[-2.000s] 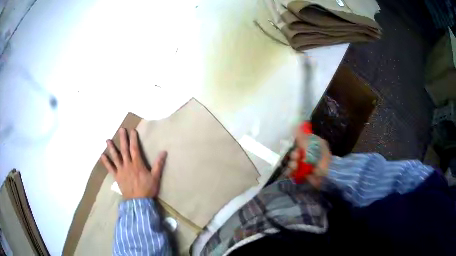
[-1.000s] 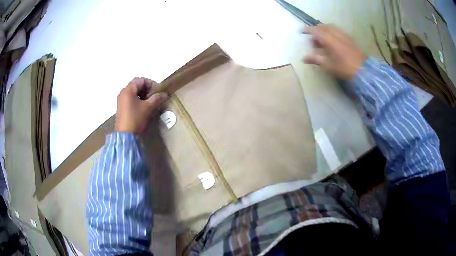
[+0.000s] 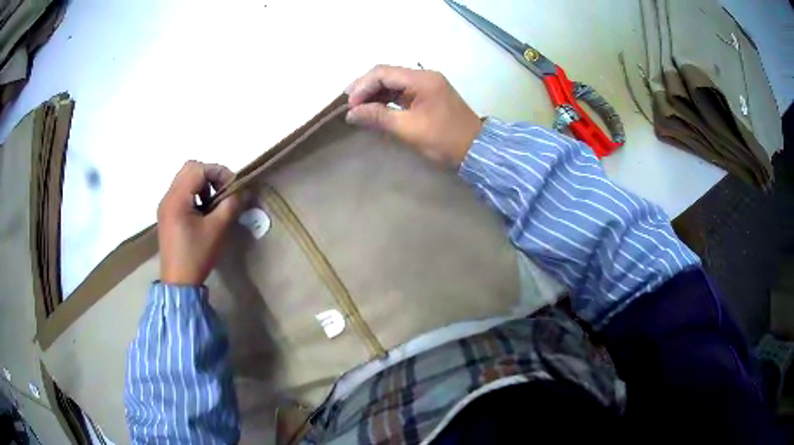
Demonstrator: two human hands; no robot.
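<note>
A beige-khaki panel [image 3: 418, 235] lies in front of me, with a darker brown edge band [image 3: 104, 269] along its far long edge. A tan-brown seam [image 3: 318, 261] crosses it, with two white number stickers [image 3: 330, 323] beside the seam. My left hand [image 3: 198, 213] pinches the brown edge near the seam's far end. My right hand [image 3: 413, 109] pinches the same edge farther right, at the panel's corner. The edge between the hands is folded and slightly raised. The tailor's shears [image 3: 566, 91], with red handles and one wrapped loop, lie on the table beyond my right forearm.
The white table [image 3: 261, 52] carries a panel stack [image 3: 48, 209] with brown edges at the left. Another folded pile of khaki pieces [image 3: 709, 113] lies at the right, near the table edge. More cloth [image 3: 26, 35] shows at the top left. A plaid cloth covers my lap.
The shears have left my right hand and lie on the table. My right hand has come to the panel's edge and taken hold of it. My left hand went from lying flat to pinching the edge.
</note>
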